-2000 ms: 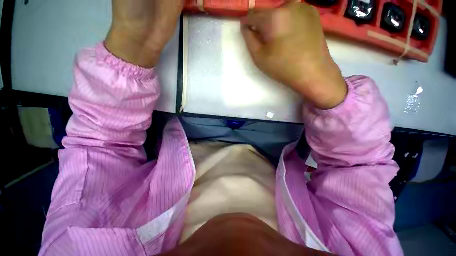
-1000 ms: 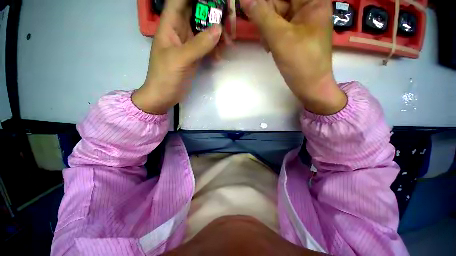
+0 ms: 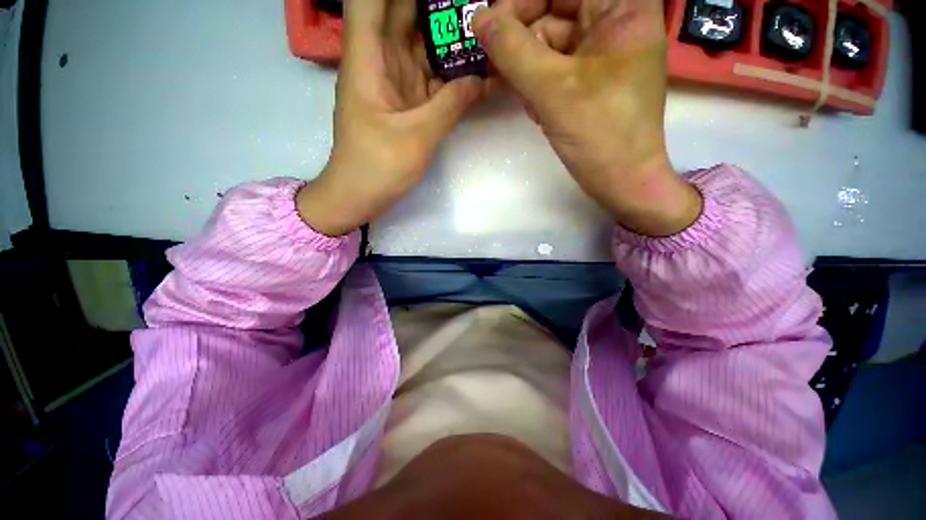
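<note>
A smartwatch unit [image 3: 453, 41] is at the top edge of the view, its display lit with green and white tiles on black. My left hand [image 3: 391, 122] holds it from the left side, thumb below the case. My right hand [image 3: 599, 102] is at its right, with the thumb tip over the right part of the display. The top of the watch and some fingers are cut off by the picture's edge.
A red-orange foam tray [image 3: 701, 65] lies behind the hands, with several dark watch units in its right pockets and beige bands across it. The white bench top [image 3: 183, 112] ends at a dark front edge near my body.
The hands came back from the tray, and the left now holds a lit watch. Over the last second both hands drew closer together, and the right thumb reached the display.
</note>
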